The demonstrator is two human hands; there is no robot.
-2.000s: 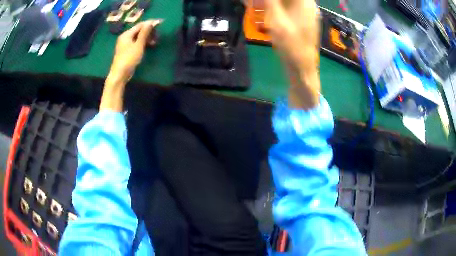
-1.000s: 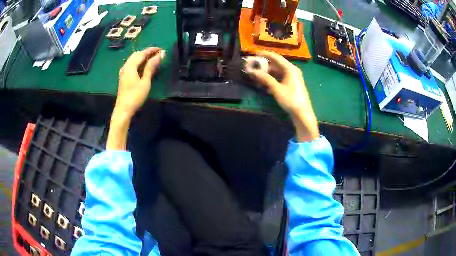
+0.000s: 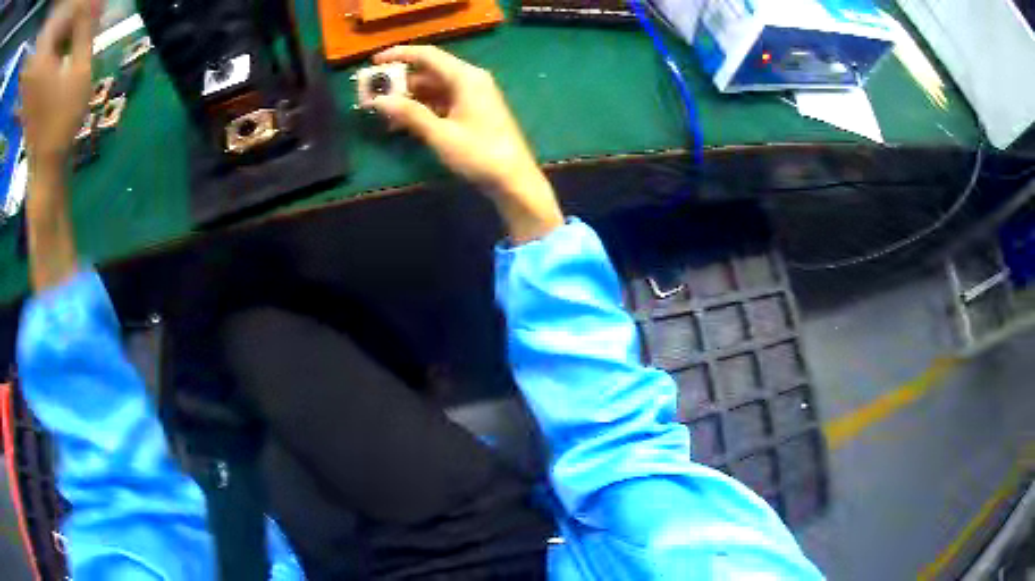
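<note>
My right hand [image 3: 465, 123] holds a small square camera module [image 3: 381, 85] with a round dark centre between thumb and fingers, above the mat right of the black press fixture [image 3: 272, 178]. A second module [image 3: 251, 132] sits in the nest low on the fixture, below the white square block [image 3: 226, 74]. My left hand [image 3: 57, 85] is blurred near the upper left edge, left of the fixture. Whether it holds anything cannot be seen. Several modules on the bench [image 3: 110, 111] lie just right of my left hand.
The orange fixture [image 3: 411, 31] is cut off at the top. A blue cable [image 3: 684, 91] runs left of the blue-and-white box [image 3: 800, 51]. The right gridded tray [image 3: 730, 358] is below the bench, with one silvery part in its far row. The left tray's red rim [image 3: 11, 454] shows at lower left.
The view has swung to the right. A module now shows in the fixture nest, which looked empty earlier. My left hand has moved up and away from the fixture. My right hand still holds its module.
</note>
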